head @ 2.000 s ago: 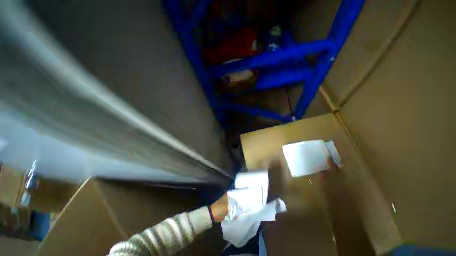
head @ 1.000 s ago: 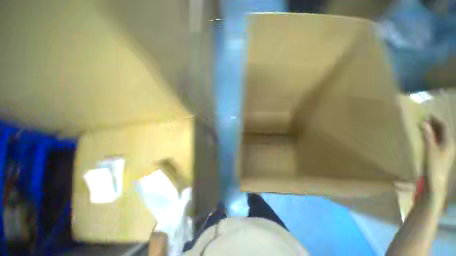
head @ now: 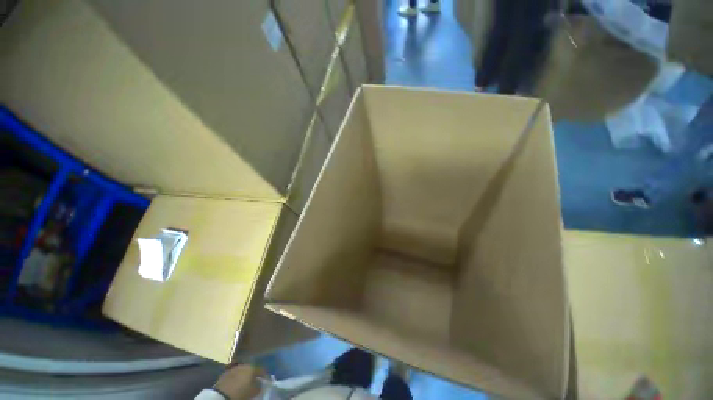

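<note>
A large open brown carton [head: 508,312] stands in front of me, and its inside looks empty. Small white papers [head: 152,259] lie on a closed carton top [head: 207,269] to its left. My left hand [head: 238,383] is cut off by the bottom edge, left of the open carton. A thin white bit shows beside its fingers, but its grip is unclear. At the bottom right edge is a small blurred patch with red, on or over another carton top [head: 625,312]; it may be part of my right hand, but I cannot tell.
Tall stacked cartons [head: 227,78] rise at the upper left. A blue metal frame [head: 47,195] stands at the far left. Blue floor [head: 586,172] shows behind the open carton, with a person's dark-clothed legs [head: 512,43], white plastic sheeting [head: 645,121] and a dark shoe [head: 629,197].
The view has swung and steadied over the open carton. My right hand, raised at the right a second ago, is no longer clearly seen. The large white sheet by my left hand is mostly out of view.
</note>
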